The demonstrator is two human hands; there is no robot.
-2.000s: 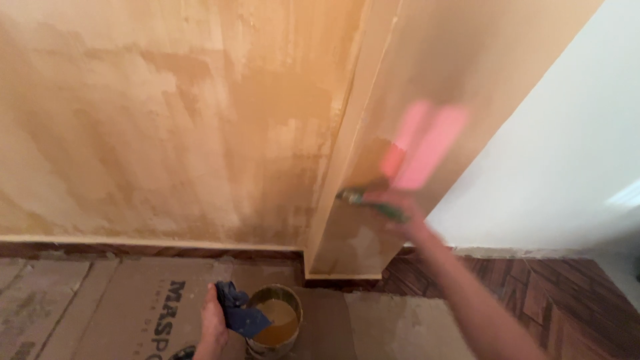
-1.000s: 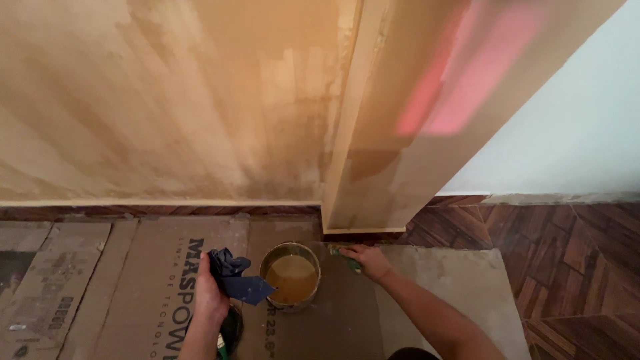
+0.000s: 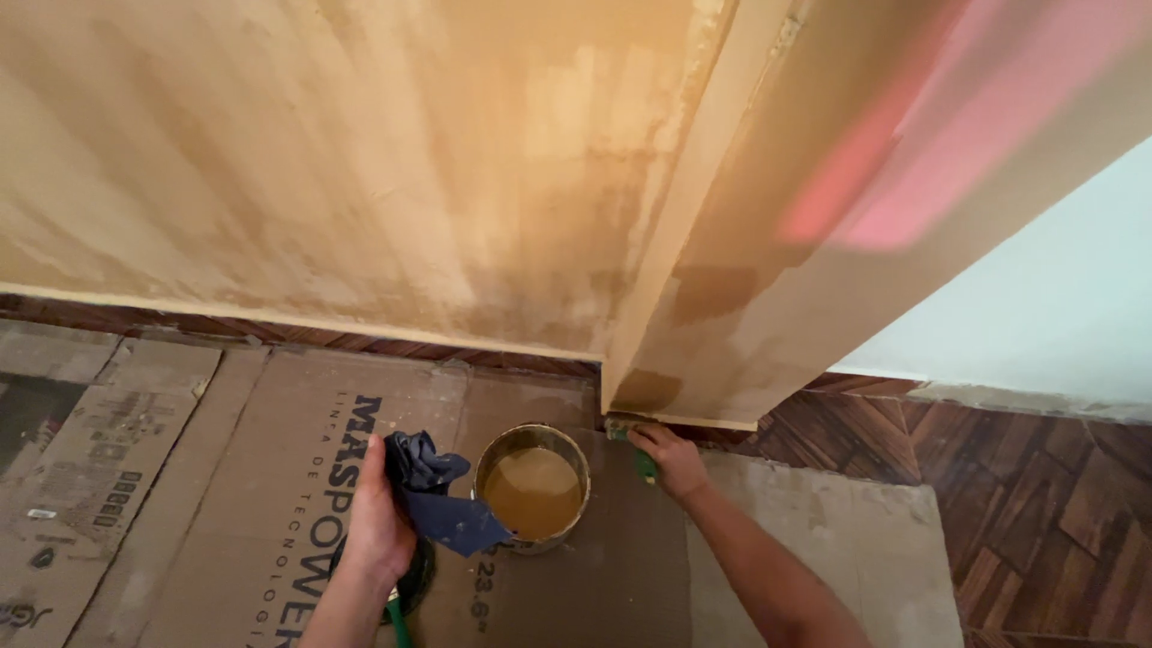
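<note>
My left hand holds a crumpled dark blue cloth, its loose corner hanging by the left side of a round bucket. Amber-brown liquid partly fills that bucket. Around the green handle of a paintbrush are the fingers of my right hand; the bristles are at the foot of the tan-painted pillar, low by its left corner. Darker, wet-looking patches mark the pillar's face. Behind my left wrist, partly hidden, is a dark round container with another green-handled brush by it.
Flattened cardboard with printing covers the floor along the streaky tan wall. Dark wood-patterned flooring lies at the right, below a white wall. Pink light streaks cross the pillar's upper part.
My right hand has come down from partway up the pillar to its base, with the brush still in it. My left hand keeps hold of the cloth beside the bucket.
</note>
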